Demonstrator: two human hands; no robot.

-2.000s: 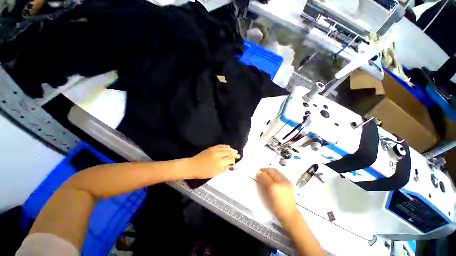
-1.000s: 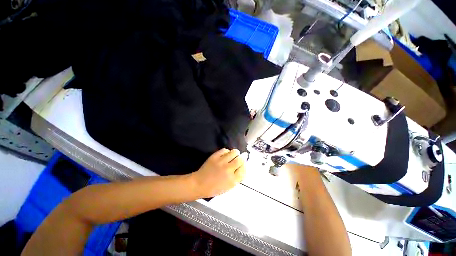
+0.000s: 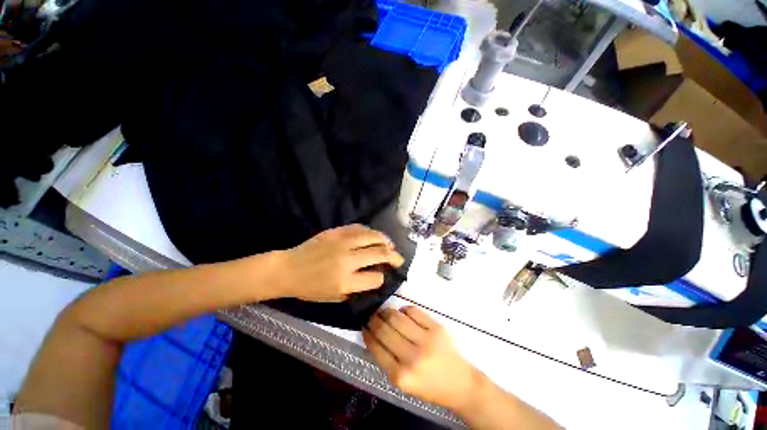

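The large black cloth (image 3: 244,159) is spread left of the sewing machine (image 3: 538,176), with a small tan label (image 3: 320,86) on it. My left hand (image 3: 345,262) lies on the cloth near the presser foot, fingers bent, gripping its edge. My right hand (image 3: 412,348) is at the cloth's lower corner, in front of the needle area, with its fingertips touching the cloth edge. The needle area (image 3: 425,228) is just beyond my left fingertips. Whether the cloth lies under the foot is hidden.
Metal snips (image 3: 523,283) and a small brown square (image 3: 586,358) lie on the white bed. A ruler strip (image 3: 336,353) runs along the front table edge. Blue crates stand behind the cloth (image 3: 418,35) and below the table at left (image 3: 172,369). A cardboard box (image 3: 715,117) is behind the machine.
My right hand has come out from beside the machine head to the cloth's front corner. My left hand has moved slightly left, and the cloth's corner now reaches toward the table's front edge.
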